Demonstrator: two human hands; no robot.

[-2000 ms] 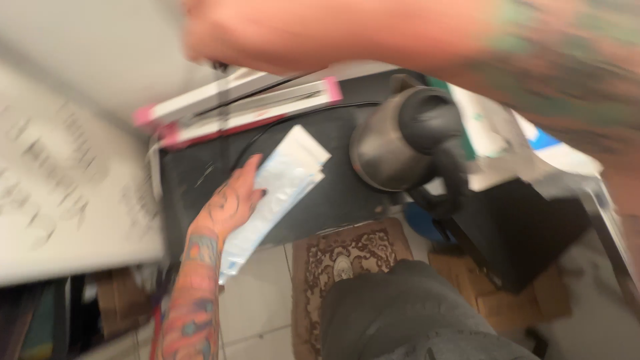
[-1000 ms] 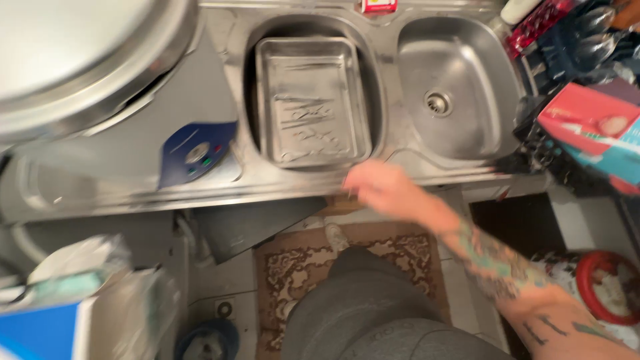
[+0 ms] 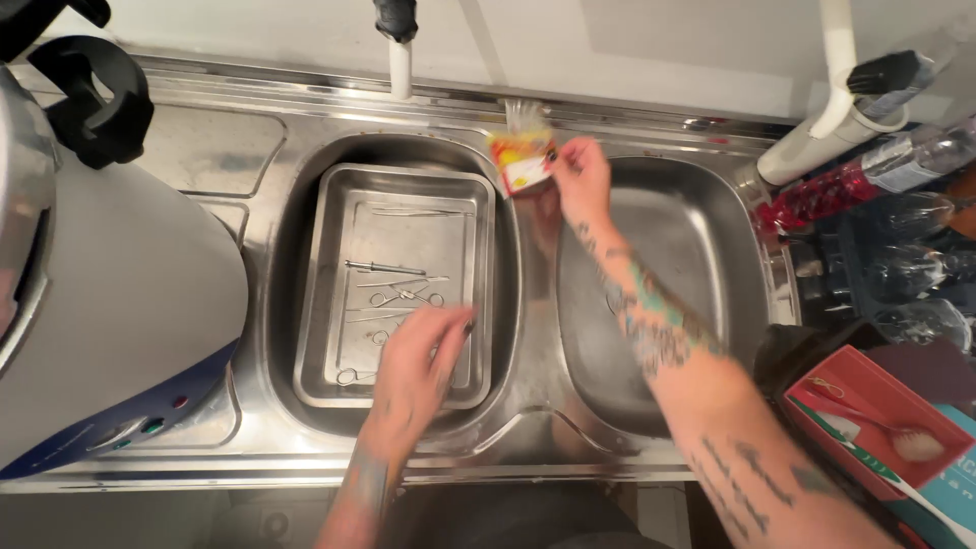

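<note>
My right hand [image 3: 583, 175] pinches the right edge of a small red and yellow printed packet [image 3: 524, 162], above the divider between two sink basins. Over the lower right of a steel tray [image 3: 480, 229] hovers my left hand [image 3: 419, 351], its fingers apart and nothing seen in them. The tray lies in the left basin [image 3: 284, 343]. In it are slim metal tweezers [image 3: 419, 212], a metal rod-like instrument [image 3: 385, 268] and several scissor-handled instruments [image 3: 404, 294], some partly hidden by my left hand.
A large pressure-cooker-like appliance [image 3: 145, 290] with black handles stands left. The right basin [image 3: 656, 252] lies under my right forearm. Beyond it are a red bottle [image 3: 823, 191], a dish rack with glasses [image 3: 915, 267] and a pink box [image 3: 877, 419] holding a toothbrush. A tap [image 3: 398, 61] rises behind the left basin.
My right hand has moved from the sink's front edge up to the packet and taken hold of it. My left hand, out of view one second ago, is now over the tray.
</note>
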